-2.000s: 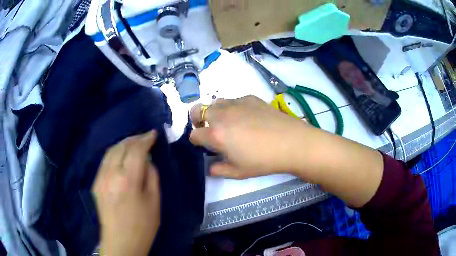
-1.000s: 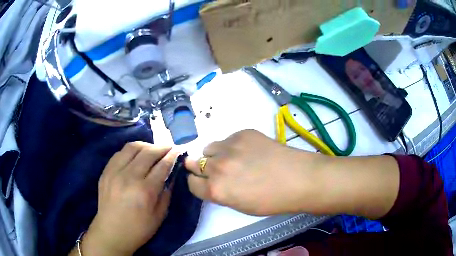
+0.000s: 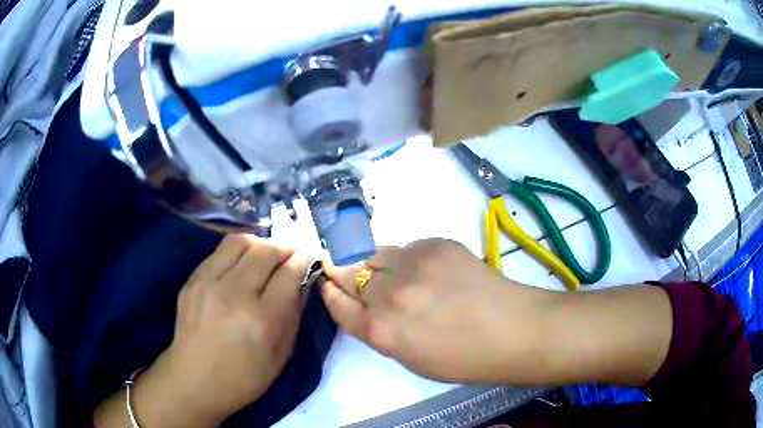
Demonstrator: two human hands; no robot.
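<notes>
A large navy cloth (image 3: pixel 100 276) lies on the left of the white machine table and under my hands. My left hand (image 3: pixel 243 322) presses on the cloth, with its fingertips close below the machine head. My right hand (image 3: pixel 418 309), with a gold ring, meets it from the right. A small dark cloth edge with a pale bit (image 3: pixel 312 274) shows between the fingertips of both hands. The sewing machine head (image 3: pixel 243 109), white with a blue stripe, stands just beyond. The needle area is mostly hidden behind the machine head and tension knobs (image 3: pixel 350 234).
Scissors (image 3: pixel 502 188) with green and yellow handles lie right of the machine head. A smartphone (image 3: pixel 636 175) with a lit screen lies farther right, with white cables. Brown cardboard (image 3: pixel 502 84) with a green block (image 3: pixel 629 86) is on the machine arm. Light grey-blue cloth (image 3: pixel 25 125) is heaped at left.
Two seconds ago my hands were apart. They came together at the cloth edge and remain there. The view has shifted, so the machine head now looks larger.
</notes>
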